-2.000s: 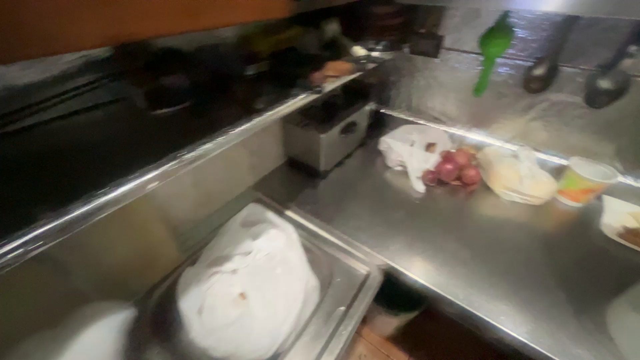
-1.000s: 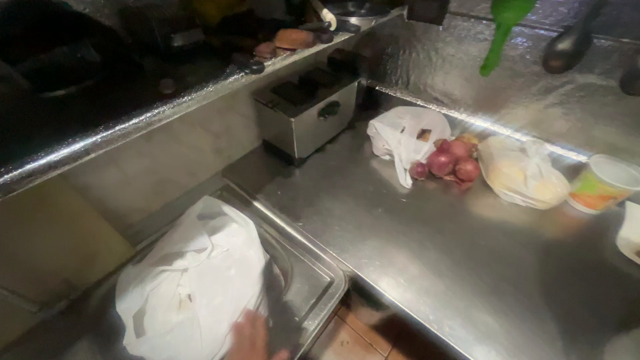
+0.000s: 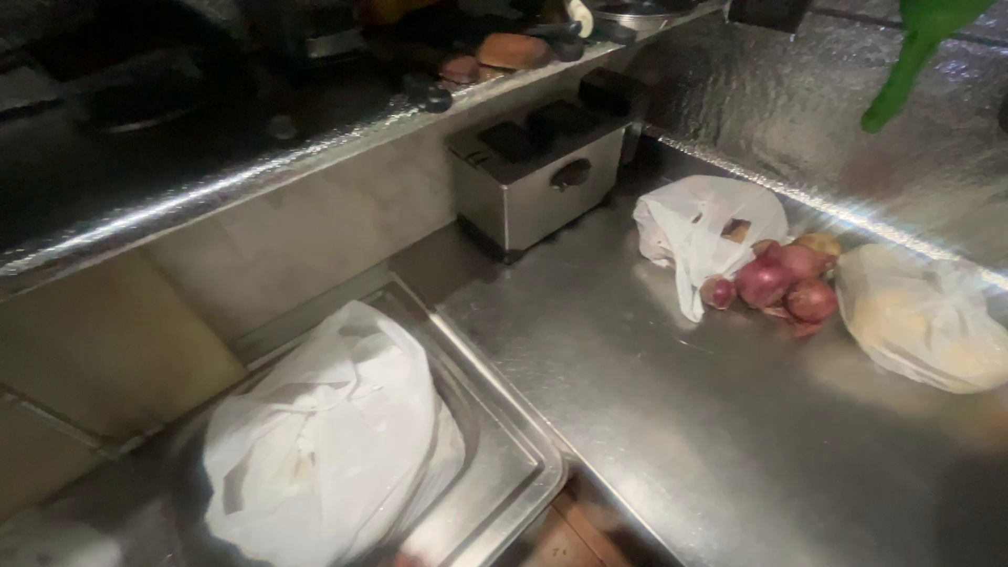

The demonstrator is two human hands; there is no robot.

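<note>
A blurred fingertip of one of my hands (image 3: 411, 557) shows at the bottom edge, close to the lower right side of a full white plastic bag (image 3: 331, 449). Which hand it is, and whether it touches the bag, I cannot tell. My other hand is out of the frame. The bag sits in the basin of a stainless steel sink (image 3: 504, 472). On the steel counter (image 3: 614, 394) to the right lie red onions (image 3: 764, 282), between a white plastic bag (image 3: 709, 220) and a translucent bag with pale contents (image 3: 921, 323).
A boxy steel appliance with a dark knob (image 3: 543, 189) stands in the counter's back corner. Above the sink runs a metal-edged shelf (image 3: 315, 150) holding brownish items (image 3: 512, 52) and dark objects. A green utensil (image 3: 906, 71) hangs at the upper right. Floor tiles (image 3: 567, 535) show below the sink's corner.
One second ago fingers showed beside the bag in the sink; now only a fingertip is visible at the bottom edge. The bag stays in the sink.
</note>
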